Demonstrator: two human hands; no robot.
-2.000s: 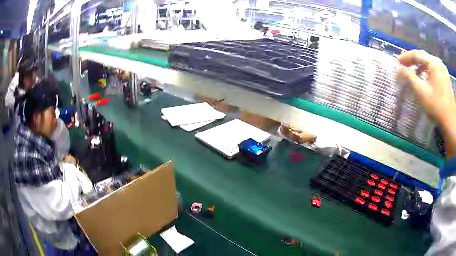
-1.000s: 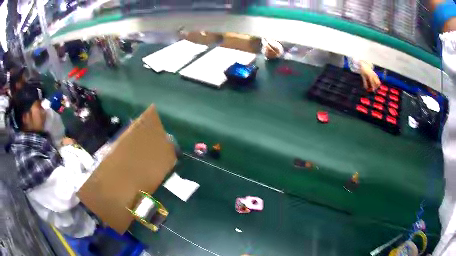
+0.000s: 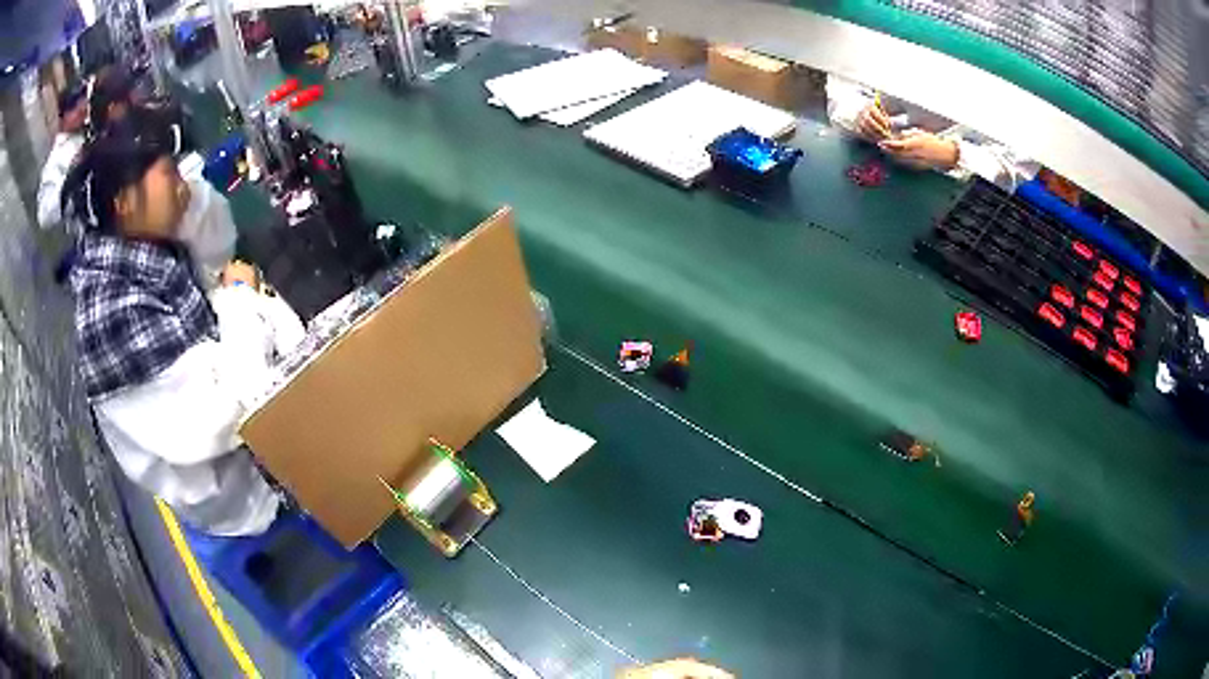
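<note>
A sliver of my left hand (image 3: 676, 670) shows at the bottom edge, cut off, so its fingers and any hold are hidden. My right hand is out of the picture. Ahead of my left hand, a pink-white watch housing (image 3: 725, 520) lies on the dark green mat. The solder wire reel (image 3: 444, 497) stands in its yellow-green stand left of it, with thin wire running across the mat toward the bottom edge. A second small pink housing (image 3: 635, 356) lies farther up, beside a dark part with an orange tip (image 3: 676, 369).
A cardboard divider (image 3: 398, 385) stands at left, with a seated person beyond it. White paper (image 3: 545, 440) lies beside it. Small dark-and-orange parts (image 3: 910, 446) lie at right. Across the bench are a black tray of red parts (image 3: 988, 252), a blue-lined box (image 3: 753, 157) and another person's hands.
My raised right hand has left the picture; its arm last showed at the upper right. The view has tilted down and shifted. The hands across the bench moved from the black tray to beside the box.
</note>
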